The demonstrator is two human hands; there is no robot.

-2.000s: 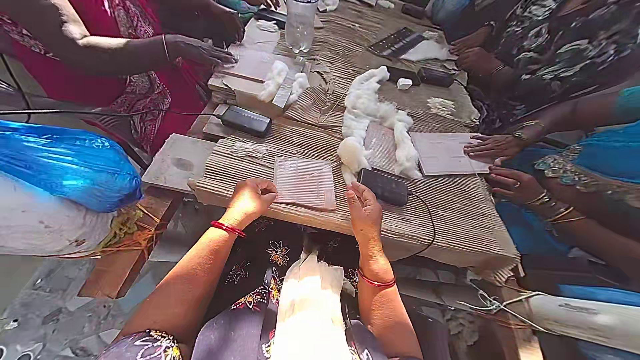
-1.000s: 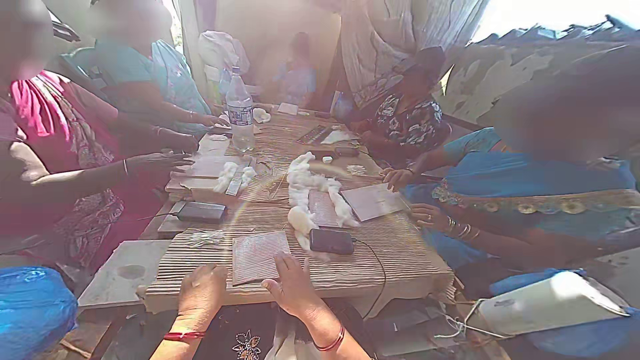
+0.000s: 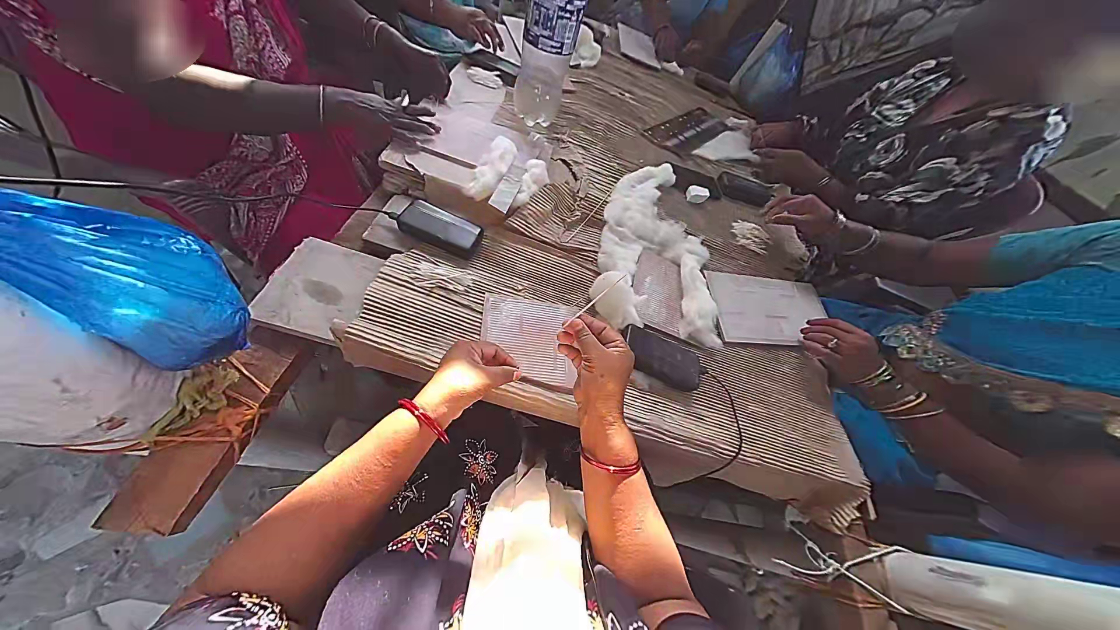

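Note:
My right hand (image 3: 597,354) pinches a thin white cotton wick (image 3: 604,296) between thumb and fingers, its tip pointing up and right. Just left, my left hand (image 3: 472,372) has its thumb and fingertips together at the near edge of a ridged translucent board (image 3: 529,339); whether a thread is between them, I cannot tell. The board lies on the corrugated table cover (image 3: 420,319). Behind my right hand sits a ball of cotton (image 3: 617,299), beside a long fluffy cotton roll (image 3: 643,210). A black rectangular device (image 3: 663,357) with a cable lies right of that hand.
A plastic bottle (image 3: 544,70) stands farther back on the table. Another black device (image 3: 439,229) lies at the left, near a bundle of finished wicks (image 3: 440,276). Co-workers' hands rest around boards on both sides. A blue plastic bag (image 3: 114,271) bulges at far left.
My right hand, over the board one second ago, is now raised at its right side with a thin wick in it. The view has tilted down.

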